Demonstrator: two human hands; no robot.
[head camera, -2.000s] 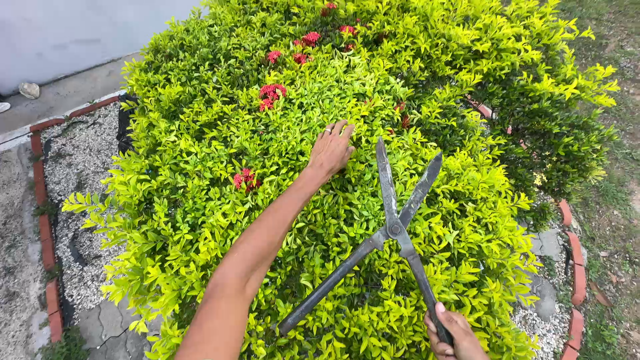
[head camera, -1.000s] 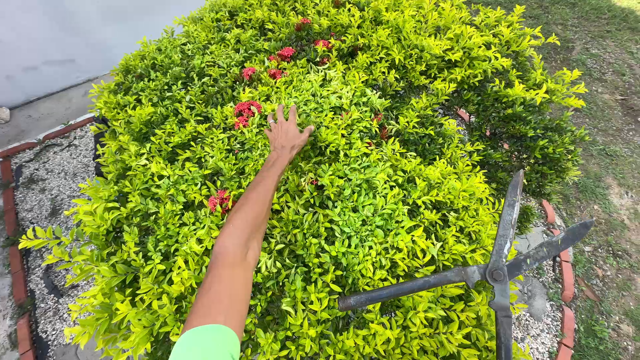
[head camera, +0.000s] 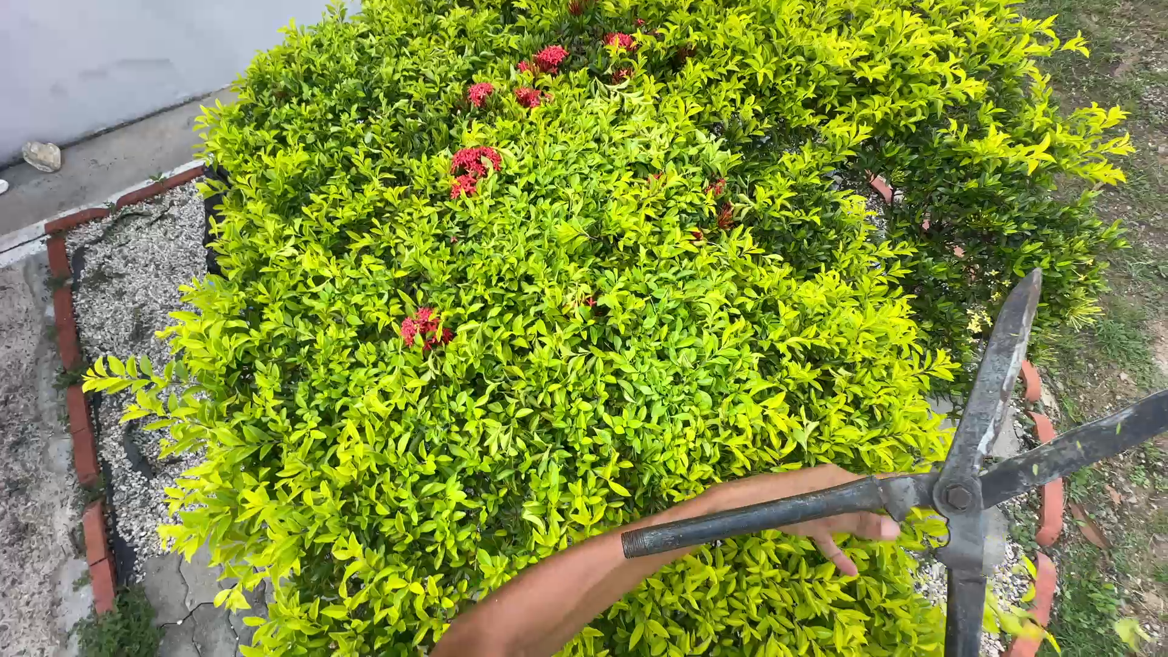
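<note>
Hedge shears (head camera: 958, 497) with dark metal blades spread apart and tubular handles stand at the right, over the edge of a leafy shrub (head camera: 547, 383) with red flower clusters (head camera: 474, 166). My left hand (head camera: 826, 511) reaches in from the bottom, behind and below one shear handle, its fingers apart and pointing right near the pivot. Whether it touches the handle cannot be told. The other handle runs down out of the frame at the bottom right; my right hand is out of view.
Red brick edging (head camera: 78, 429) and white gravel (head camera: 137, 283) border the shrub at the left, with a pale wall (head camera: 155, 55) and a stone (head camera: 42, 156) beyond. More brick edging (head camera: 1049, 511) and patchy grass (head camera: 1113, 356) lie at the right.
My left hand has moved from the top of the shrub down and right to the shears. The shears stood over the shrub two seconds ago, then moved to the right. My right hand has left the view.
</note>
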